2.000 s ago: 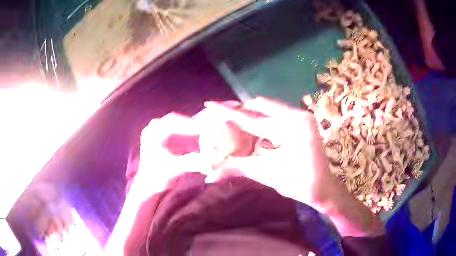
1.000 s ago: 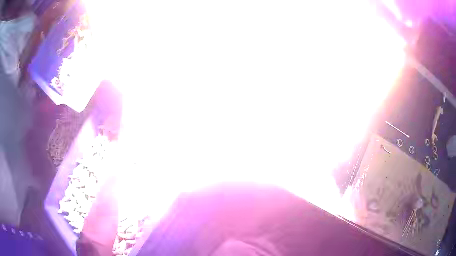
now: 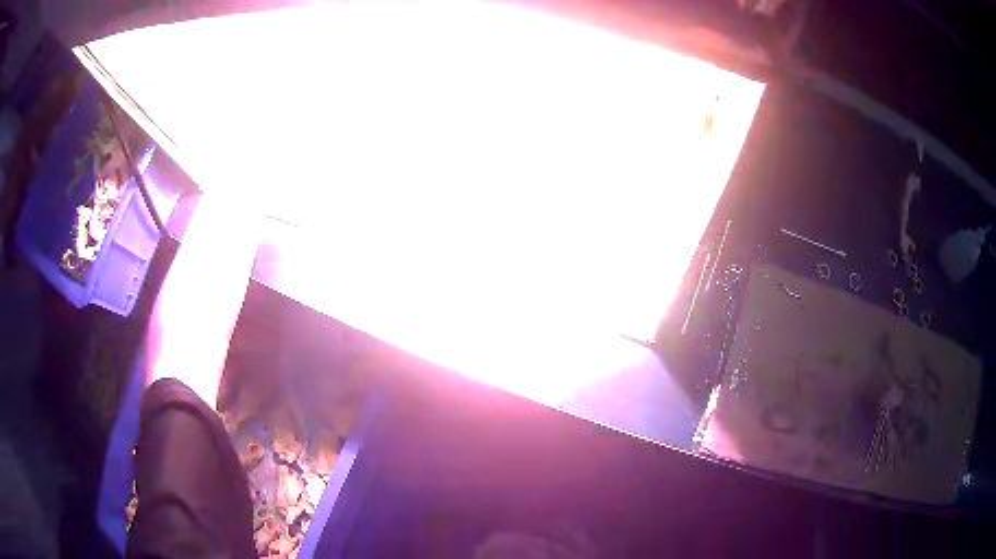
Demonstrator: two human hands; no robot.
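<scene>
My left arm, in a dark sleeve, reaches up from the lower left across a blue-purple bin. The bare forearm runs into strong white glare, and the hand is lost in it. Small pale pieces lie in the bin beside the sleeve. My right hand is not in view. Whether my left hand holds anything is hidden.
A cardboard mat with thin sticks and dark stains lies at the right. Small rings and thin white sticks lie above it, near a whitish bottle. Another blue-purple bin holds parts at the far left. Glare covers the table's middle.
The view has swung from the green tray of limbs to the table's left side. Both hands were together two seconds ago; now only the left arm shows. The glare has shrunk since one second ago.
</scene>
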